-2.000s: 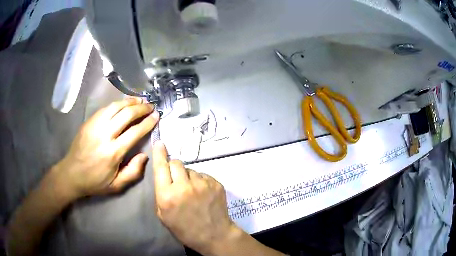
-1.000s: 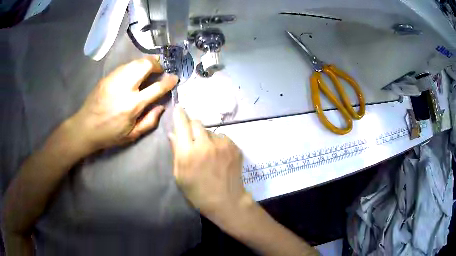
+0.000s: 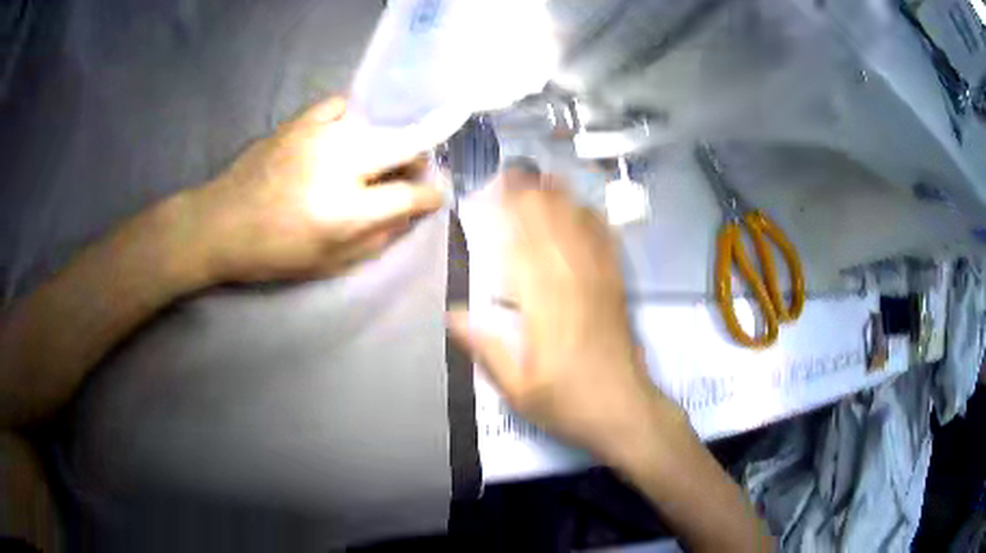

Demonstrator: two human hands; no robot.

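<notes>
The grey-taupe garment panel (image 3: 281, 400) covers the left of the table. A dark seam edge (image 3: 462, 400) runs down its right side from the presser foot area (image 3: 472, 151). My left hand (image 3: 314, 200) lies on the panel just left of the foot, fingers bent; whether it pinches the cloth cannot be told. My right hand (image 3: 562, 302) is blurred, right of the dark strip, with its thumb at the strip's edge and its fingers raised toward the machine. The needle is hidden by glare and blur.
Scissors (image 3: 759, 270) with orange-yellow handles lie on the machine bed at right. Ruler markings (image 3: 816, 369) run along the white front edge. Pale grey cloth (image 3: 854, 464) hangs in a heap at lower right. Small items (image 3: 900, 324) sit at the table's right end.
The view has shifted, so the machine parts appear further right. My right hand has moved off the seam edge toward the machine, and the dark strip is now uncovered. My left hand stays beside the foot.
</notes>
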